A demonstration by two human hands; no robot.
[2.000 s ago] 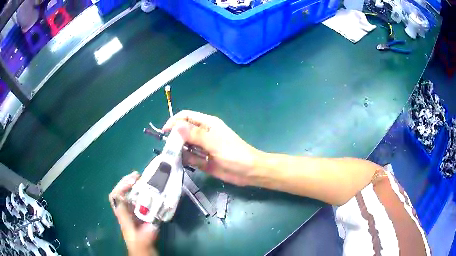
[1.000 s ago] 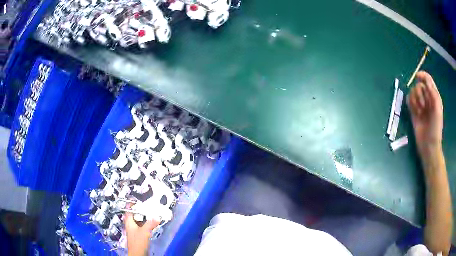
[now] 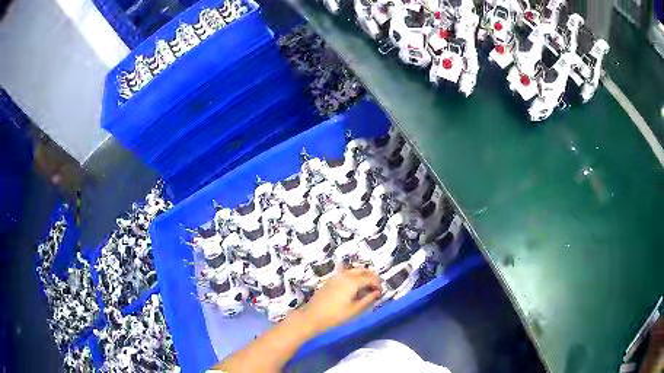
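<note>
White toy scooters [image 3: 302, 211] with dark seats lie in neat rows in a large blue crate [image 3: 178, 291] beside the table. My left hand [image 3: 346, 295] is over the near rows, fingers bent and pointing right, by a scooter [image 3: 400, 277] near the crate's near wall. The fingertips are blurred among the scooters, so whether they grip one cannot be told. At the lower right picture edge, a dim brownish patch beside the pale strips [image 3: 642, 334] may be part of my right hand; it is cut off and its state is unclear.
More white scooters [image 3: 448, 62] with red dots stand close together on the green table [image 3: 502, 167]. A stack of blue crates [image 3: 211, 109] with scooters in the top one stands beyond. Jumbled assemblies [image 3: 127, 255] fill crates at lower left. The table edge runs along the crate's right side.
The scooter held in both hands two seconds ago is no longer seen in them. My left hand moved into the crate, then to its near right part. The view turned left towards the crates.
</note>
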